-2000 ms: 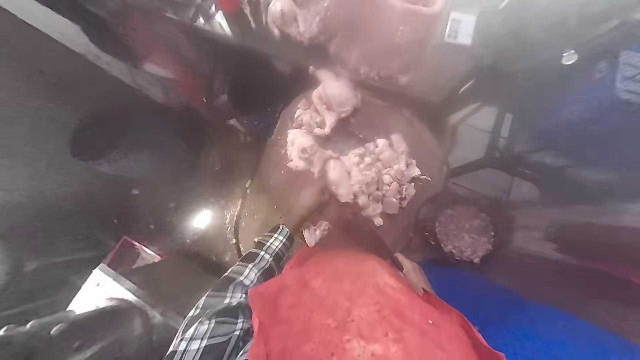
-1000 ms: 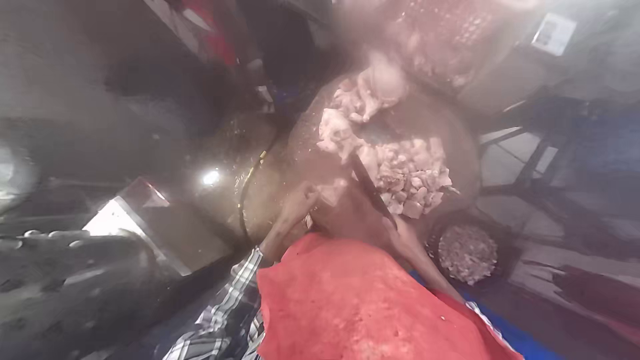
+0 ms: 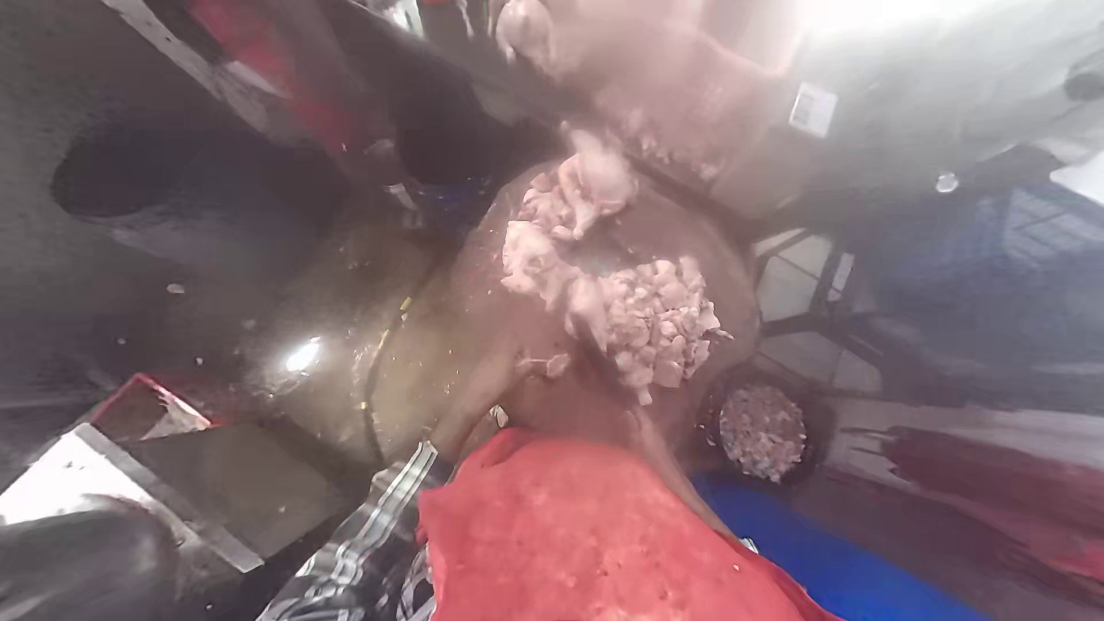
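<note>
A round chopping board (image 3: 724,259) bears chopped pale raw meat (image 3: 660,323) on its right side and larger raw poultry pieces (image 3: 595,177) toward its far edge. My left hand (image 3: 516,360) is low over the board's near left part, by a small pale scrap (image 3: 552,366); haze blurs its fingers, and its grip cannot be told. At the board's near side, my right hand (image 3: 634,423) is closed on a knife, whose dark blade (image 3: 595,347) points away from me, along the left edge of the chopped pile.
A round bowl of finely cut meat (image 3: 763,431) stands at the right of the board. Beyond the board is a pinkish container of meat (image 3: 690,95). A wet metal surface (image 3: 405,379) lies at left, with an open box (image 3: 147,410) farther out. A red apron (image 3: 586,535) covers my front.
Both forearms reach farther over the board than two seconds ago, when the red apron hid more of them. The knife blade, hard to make out then, now shows beside the chopped pile.
</note>
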